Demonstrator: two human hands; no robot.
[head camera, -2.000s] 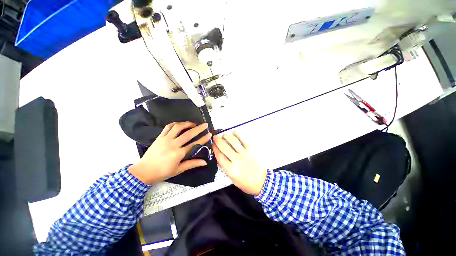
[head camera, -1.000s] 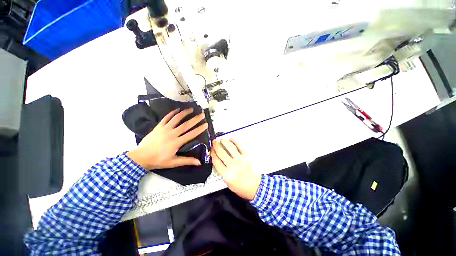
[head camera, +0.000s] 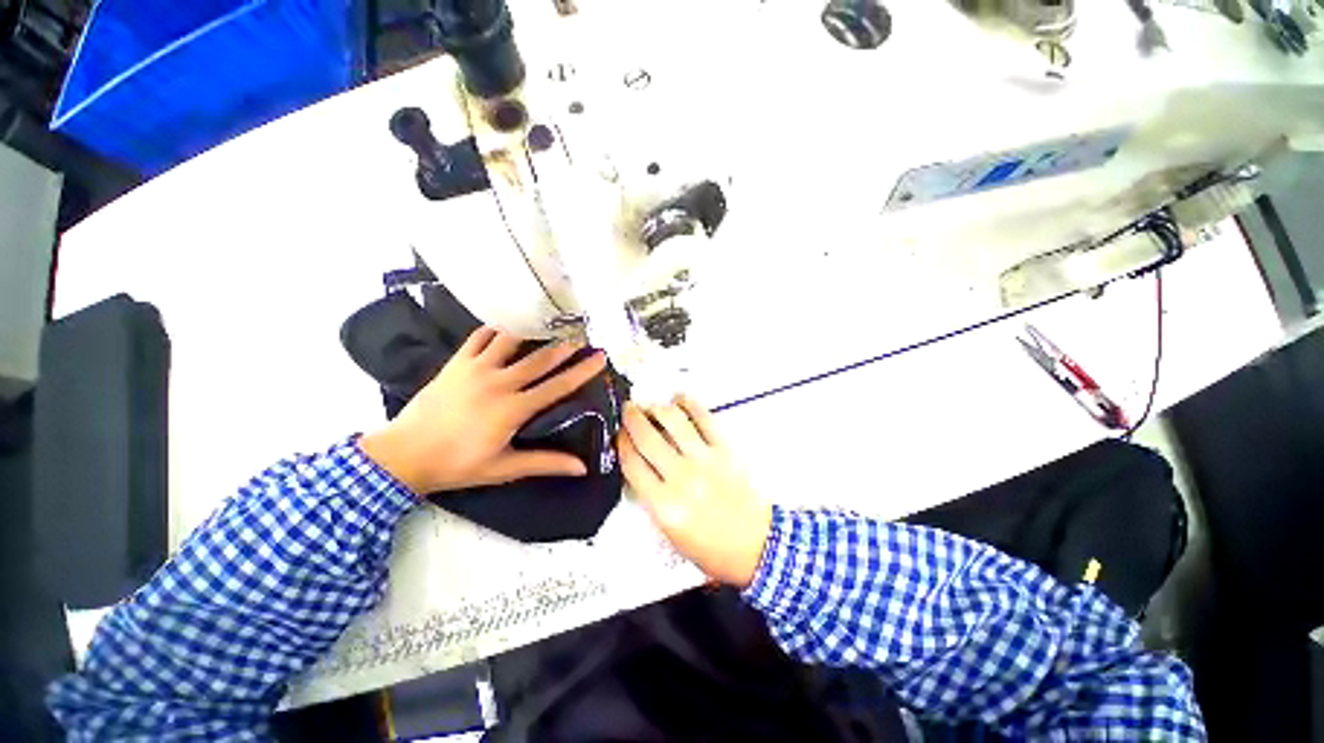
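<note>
A black fabric workpiece (head camera: 537, 501) lies on the white table below the sewing machine head (head camera: 784, 218). A thin pale line curves on it near my fingers. My left hand (head camera: 472, 414) lies flat on the fabric, fingers spread, pressing it down. My right hand (head camera: 697, 486) is at the fabric's right edge, fingertips close together; whether they pinch the edge is hard to see. A thin dark binding strip (head camera: 871, 360) runs from the right across the table to my right fingertips. The needle area is just above the fingertips and is unclear.
Red-handled snips (head camera: 1075, 380) lie on the table at the right, beside a hanging cord. A dark pad (head camera: 102, 450) is at the left table edge. A blue crate (head camera: 218, 73) is behind at upper left. A dark fabric heap (head camera: 1104, 508) with a yellow mark is at lower right.
The camera view has shifted, showing more of the machine's upper face. Both hands stay on the fabric in nearly the same pose. The upper left part of the fabric has shifted slightly.
</note>
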